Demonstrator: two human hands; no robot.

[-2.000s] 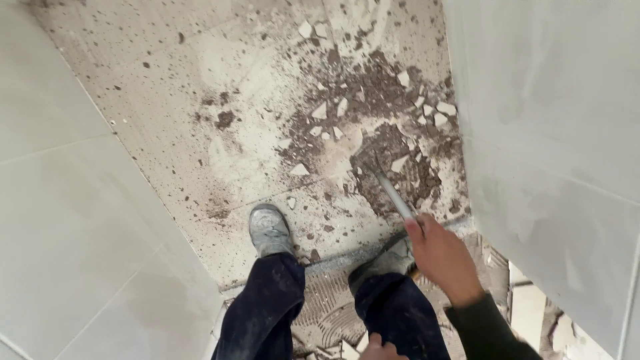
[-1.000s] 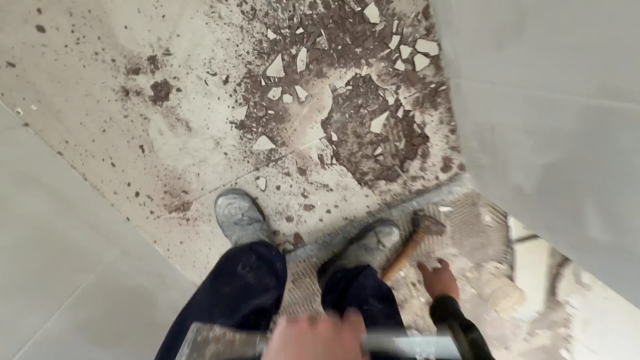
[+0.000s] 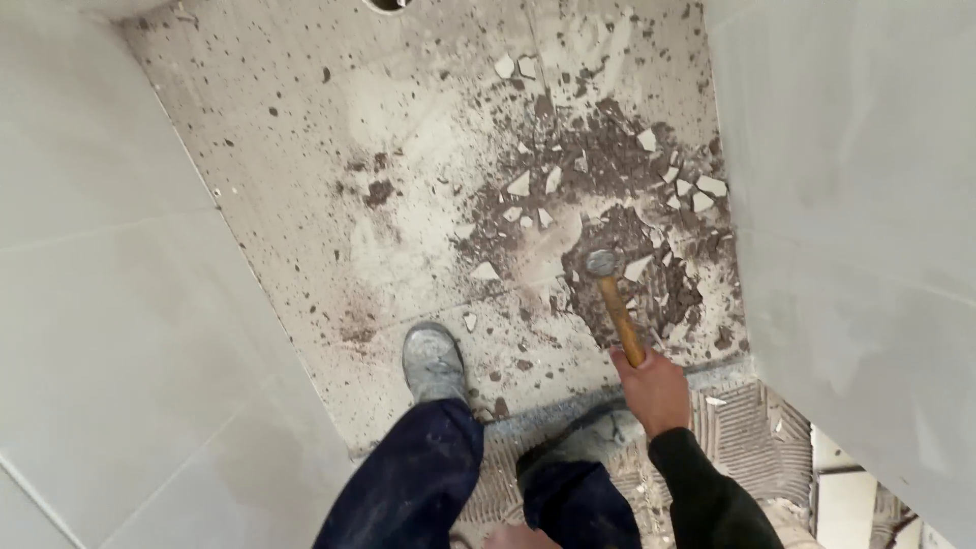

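My right hand [image 3: 654, 390] grips the lower end of the wooden handle of a hammer [image 3: 621, 320]. The hammer's metal head is over a rough hole [image 3: 610, 236] broken through the pale floor tile, with dark crumbled mortar showing. A pointed white tile shard [image 3: 637, 268] lies just right of the hammer head. My left hand [image 3: 522, 537] shows only in part at the bottom edge, beside my trouser leg; its fingers and anything in it are hidden.
More tile shards [image 3: 711, 185] and dark crumbs lie along the right wall [image 3: 846, 168]. My dusty boots [image 3: 433, 358] stand near a grey threshold strip [image 3: 720, 374]. Ridged adhesive [image 3: 755, 435] covers the floor behind it. A tiled wall [image 3: 145, 305] rises at left; a round hole [image 3: 389, 4] is at the top.
The hammer lay beside my right boot one second ago, my right hand near it with fingers spread; now that hand holds it over the broken area. My left hand has moved mostly out of view.
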